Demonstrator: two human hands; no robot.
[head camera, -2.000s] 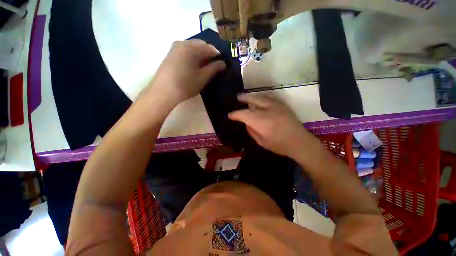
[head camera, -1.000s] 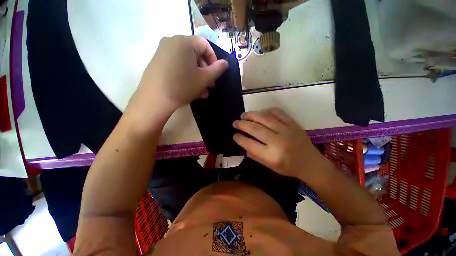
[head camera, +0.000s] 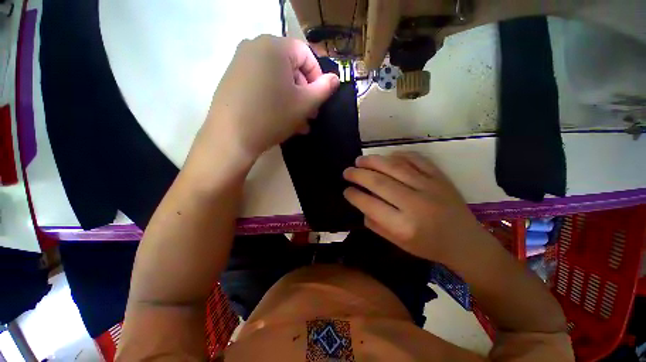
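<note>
A dark fabric piece (head camera: 322, 166) lies on the white tabletop, its far end at the presser foot and needle (head camera: 346, 71) and its near end at the table's front edge. My left hand (head camera: 273, 92) is on its far left part, thumb and index finger pinched together on the fabric close to the needle; the other fingers are curled. My right hand (head camera: 411, 201) rests its fingertips on the piece's right edge near the front, fingers slightly apart. The sewing machine head (head camera: 382, 28) stands over the far end. The fabric under my left hand is hidden.
Wide curved dark panels (head camera: 88, 134) lie at left. A narrow dark strip (head camera: 530, 113) lies right of the machine's ridged knob (head camera: 413, 84). Purple tape (head camera: 273, 225) edges the table. A red basket (head camera: 602, 276) with blue spools (head camera: 538, 237) is below right; dark cloth (head camera: 95, 283) hangs at lower left.
The view has shifted, so the machine and right strip appear farther right. Both hands remain at the dark piece; compared with two seconds ago, my right hand is nearer the table's front edge.
</note>
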